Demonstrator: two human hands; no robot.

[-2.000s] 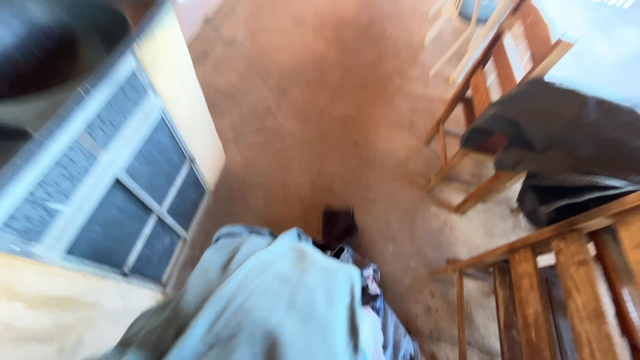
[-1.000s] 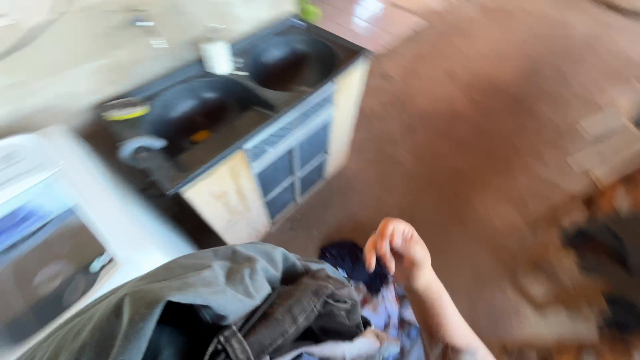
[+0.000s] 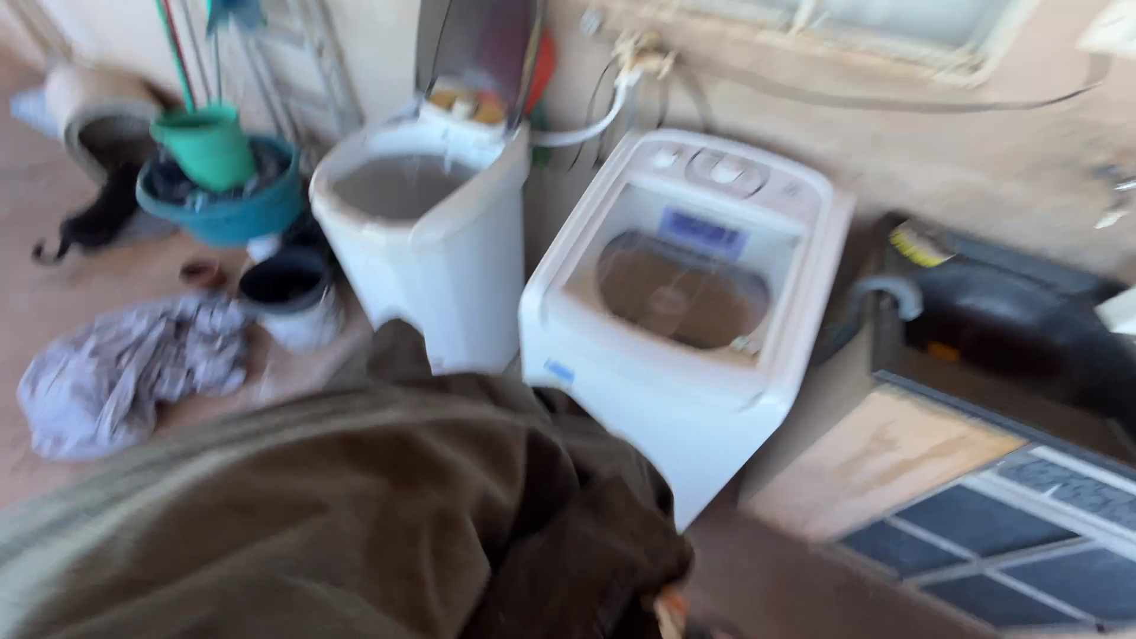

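A large bundle of dark brown and olive cloth [image 3: 355, 497] fills the lower left and centre of the head view, close to the camera. At its lower right edge a small part of a hand [image 3: 672, 611] shows; which hand it is and how its fingers lie cannot be told. Beyond the bundle stands a white top-loading washing machine [image 3: 568, 417] with a see-through lid. Left of it is a white open tub washer [image 3: 435, 266] with its lid raised, holding greyish water. A crumpled pale grey-purple cloth [image 3: 133, 364] lies on the floor at left.
A counter with a dark sink basin [image 3: 1012, 328] stands at right. At left are a green bucket [image 3: 209, 151] in a blue-green basin [image 3: 222, 217], a dark-rimmed bucket [image 3: 293, 302], a small brown pot [image 3: 202, 273] and a black animal [image 3: 102, 213]. A white hose [image 3: 586, 129] runs along the wall.
The view has swung left, from the sink counter to the washing machines. The hand that stood free of the bundle one second ago is now mostly out of sight.
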